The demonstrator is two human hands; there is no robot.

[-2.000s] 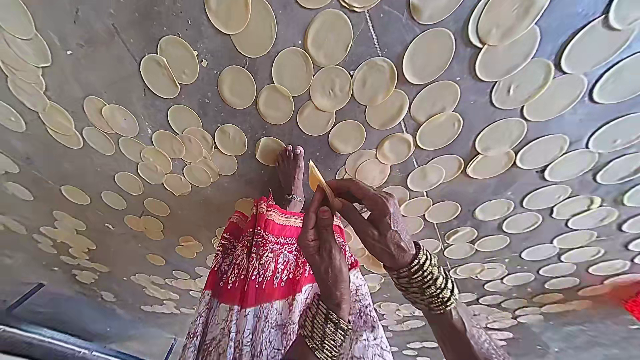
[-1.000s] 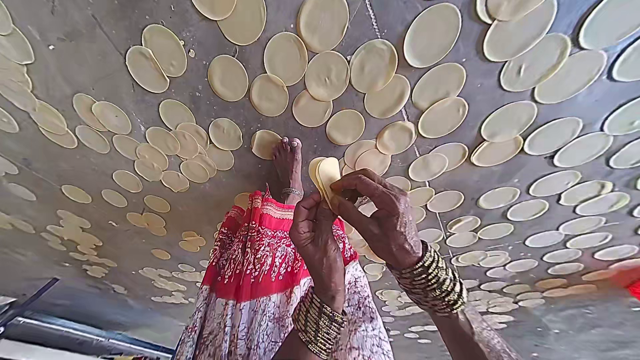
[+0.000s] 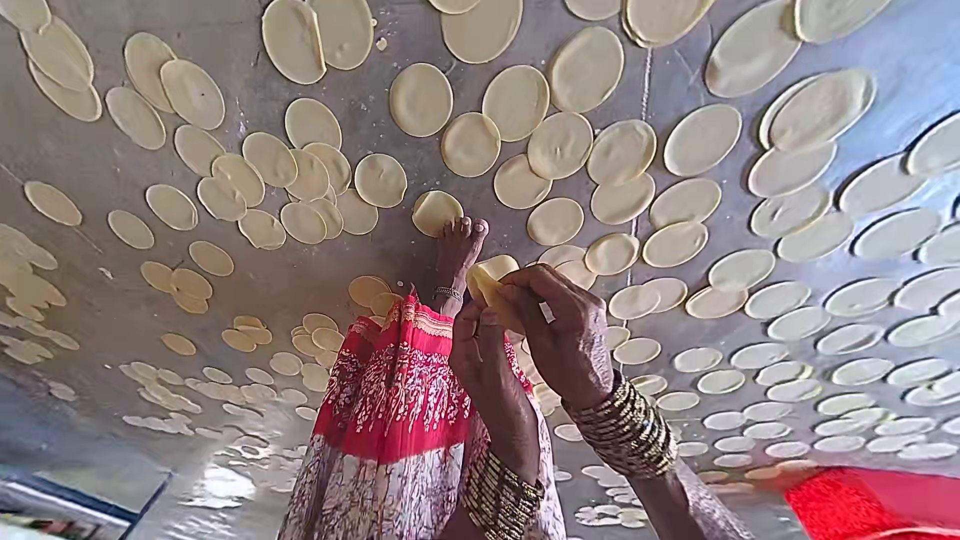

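My left hand (image 3: 491, 367) and my right hand (image 3: 559, 330), both with stacked bangles at the wrist, meet at the centre of the head view. Between their fingertips they pinch thin, pale yellow dough discs (image 3: 491, 276), held together and bent; how many cannot be told. Many like discs lie spread over the grey floor, some apart, some overlapping. One disc (image 3: 437, 213) lies at the toes of a bare foot (image 3: 459, 247) with an anklet, just beyond my hands.
A red and white patterned skirt (image 3: 397, 382) hangs below the foot. Red cloth (image 3: 847, 502) lies at the lower right. Discs cover the grey floor (image 3: 390, 255) on both sides. A dark bar (image 3: 146, 504) stands at the lower left.
The discs between my hands, seen nearly edge-on two seconds ago, were fanned apart one second ago and now show their faces, bent. Both hands have stayed near the foot.
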